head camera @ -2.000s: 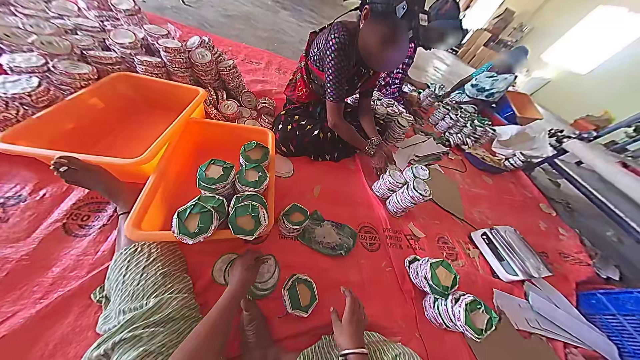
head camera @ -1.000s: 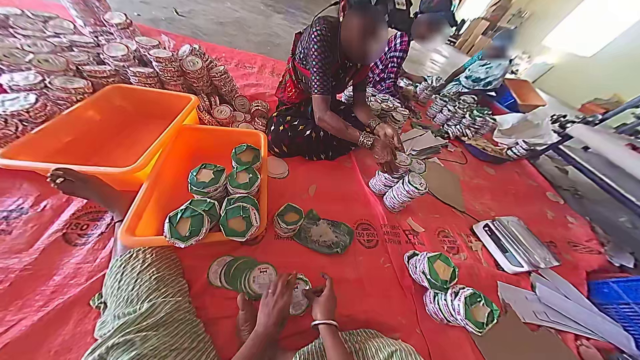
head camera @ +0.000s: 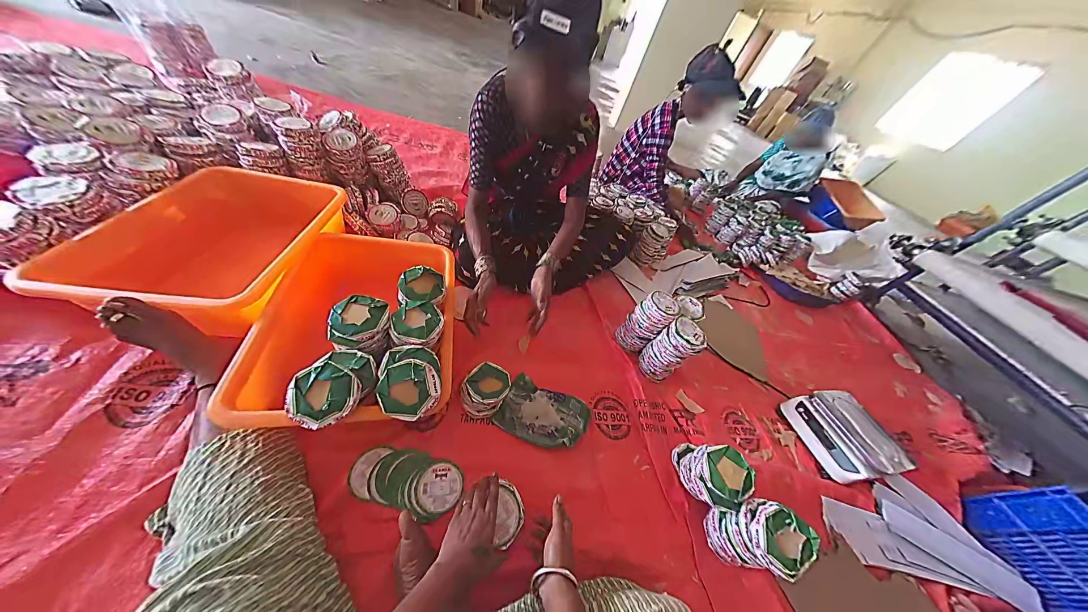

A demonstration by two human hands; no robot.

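Note:
My left hand (head camera: 472,527) touches the left edge of a round pale-faced pack (head camera: 508,514) on the red tarpaulin; whether it grips the pack is unclear. On the pack's other side, my right hand (head camera: 558,540), with a bangle at the wrist, is held upright and apart from it. Left of them lie overlapping round green-and-white labels (head camera: 439,489). Beyond stands a round stack in green wrapping (head camera: 486,388), beside a crumpled green wrapper (head camera: 542,412). Similar green-wrapped stacks (head camera: 410,382) sit in an orange tub (head camera: 446,297).
Another orange tub (head camera: 195,302) stands at the left, before many stacked round packs (head camera: 221,123). A co-worker (head camera: 535,153) sits opposite, hands low over the tarpaulin. To the right are wrapped rolls (head camera: 761,535), a scale (head camera: 824,438), cardboard strips (head camera: 926,535) and a blue crate (head camera: 1033,535).
My left hand has left the round labels, now fanned out, for the round pack. My right hand has moved away from that pack. The co-worker's hands have left the white rolls.

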